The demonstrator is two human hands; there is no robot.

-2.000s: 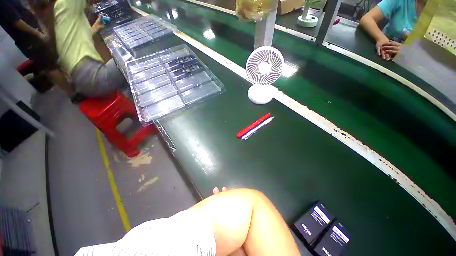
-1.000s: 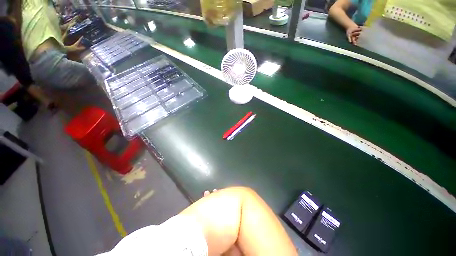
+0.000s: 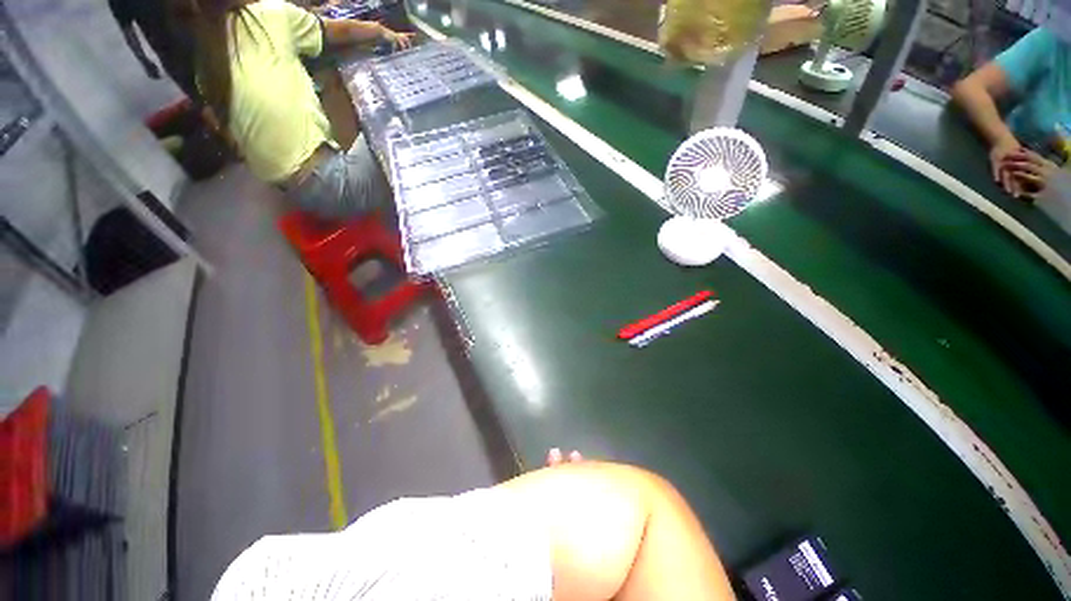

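Two dark battery packs with white print lie side by side on the bench at the bottom right. One (image 3: 796, 571) shows mostly; the other (image 3: 848, 595) is cut off by the frame's edge. My bent bare arm rests at the bench's near edge, and its forearm runs out of the bottom of the picture, so my left hand is not visible. Only a few fingertips, seemingly of my right hand (image 3: 564, 457), show beyond the arm; the rest is hidden. No hand touches the batteries. A red marker (image 3: 666, 315) and a white pen (image 3: 675, 323) lie parallel on the bench.
A white desk fan (image 3: 715, 176) stands by the chipped white edge strip (image 3: 863, 343). Clear blister trays (image 3: 487, 194), with some dark units, overhang the bench's left edge. A neighbour in yellow (image 3: 276, 88) sits beyond a red stool (image 3: 358, 270). A person's hands (image 3: 1019, 170) rest across the line.
The view has shifted, so the bench items appear farther right and the batteries are partly cut off at the bottom. The stacked trays now show at left. My arm stays bent.
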